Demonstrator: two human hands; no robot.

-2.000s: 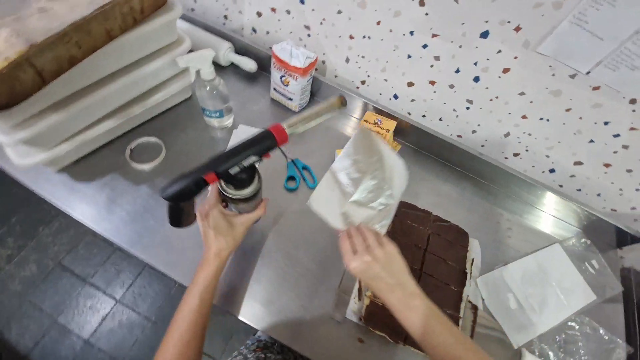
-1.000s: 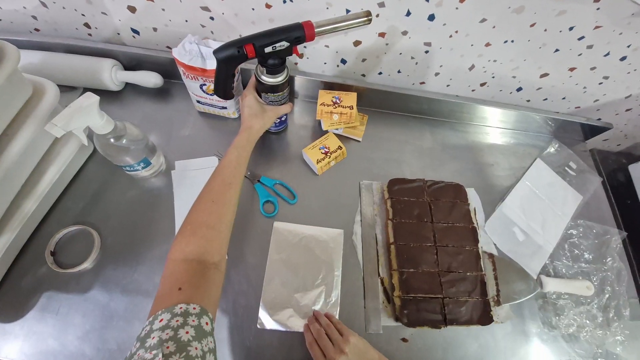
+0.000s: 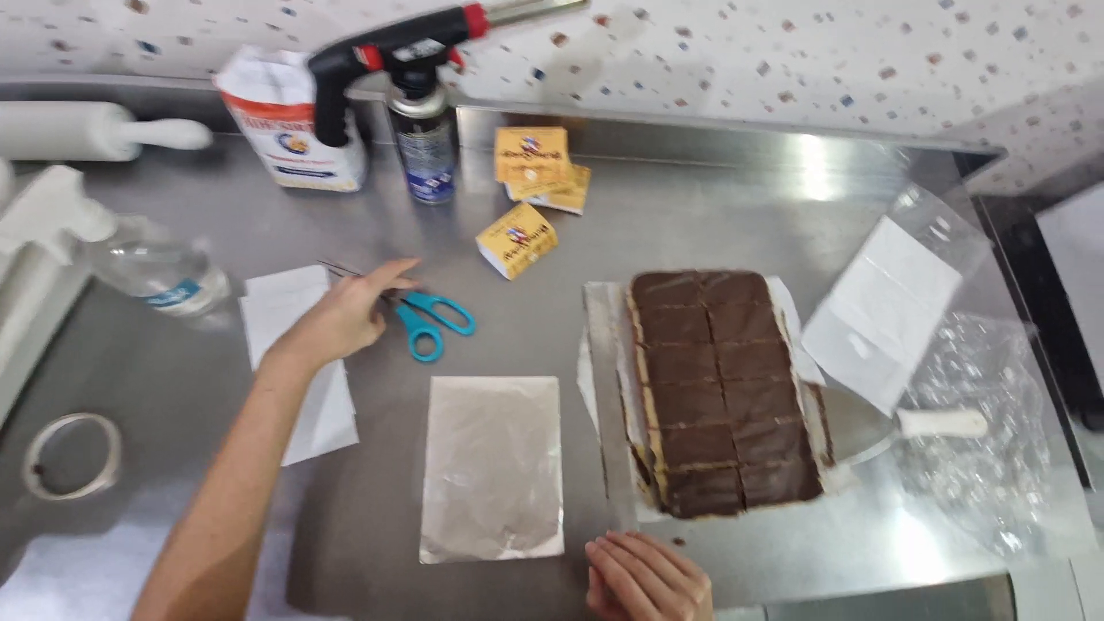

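Observation:
My left hand (image 3: 349, 306) is over the blades of the teal-handled scissors (image 3: 423, 323), beside white paper sheets (image 3: 323, 401); whether it touches the scissors I cannot tell. At the counter's front edge my right hand (image 3: 647, 573) rests with fingers curled, close to the lower end of a long metal strip (image 3: 611, 405). That strip lies along a chocolate-topped slab cut into rectangles (image 3: 724, 392). A foil sheet (image 3: 492, 466) lies flat between the hands. The blowtorch (image 3: 397, 52) stands upright on its gas can (image 3: 424, 147) against the back ledge, untouched.
A paper flour bag (image 3: 293, 129), a white rolling pin (image 3: 69, 131) and a spray bottle (image 3: 155, 263) stand or lie at left, with a roll of tape (image 3: 73, 457). Yellow printed cards (image 3: 517, 240) lie centre back. At right are a white-handled spatula (image 3: 940, 423) and clear plastic wrap (image 3: 983, 448).
My left hand has let go of the blowtorch at the back and come down to the scissors. My right hand has left the foil sheet and moved right, towards the slab.

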